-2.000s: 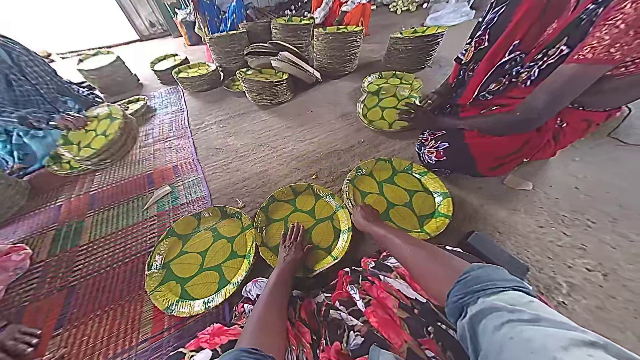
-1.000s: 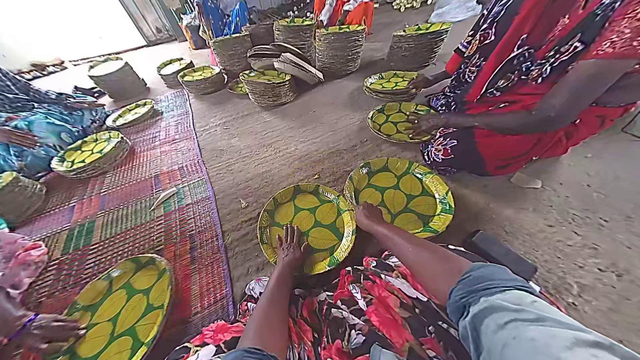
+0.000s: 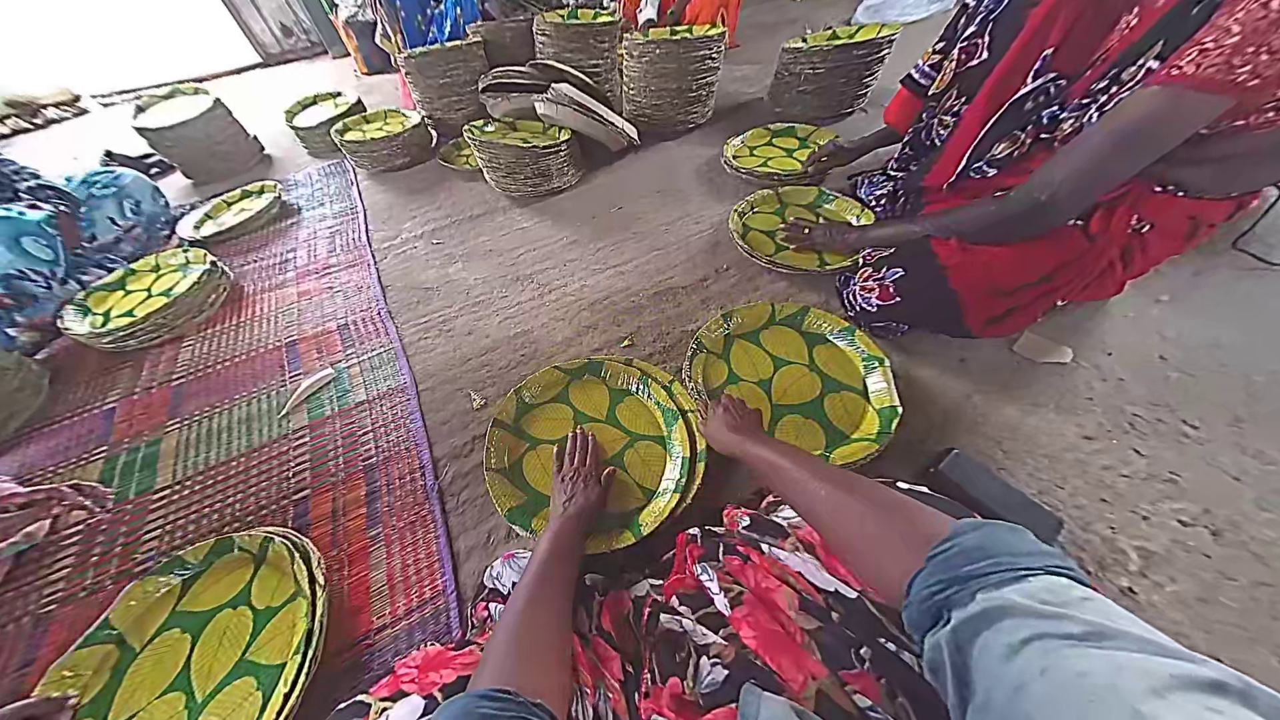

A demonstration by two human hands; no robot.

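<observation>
My left hand (image 3: pixel 581 482) lies flat, fingers apart, on a round green plate with a yellow leaf print (image 3: pixel 560 410). That plate rests a little off-centre on another like it, whose rim shows at the right. My right hand (image 3: pixel 732 425) touches the lower left rim of a second leaf-print plate (image 3: pixel 790 360), its fingers curled down at the edge; whether they grip it is hard to see. Both plates are on the ground in front of my lap, close side by side.
A woven mat (image 3: pixel 340 460) spreads at the left, bearing leaf-print plates (image 3: pixel 215 620) and a plate stack (image 3: pixel 150 295). Tall plate stacks (image 3: pixel 675 80) stand at the back. At the right, a co-worker's hand (image 3: pixel 825 236) rests on another plate (image 3: pixel 765 225). A dark oblong object (image 3: pixel 995 490) lies beside my right forearm.
The leftmost of three plates before me has gone; plates now lie at the lower left, by another person. The co-worker at the right has separated their plates into two places.
</observation>
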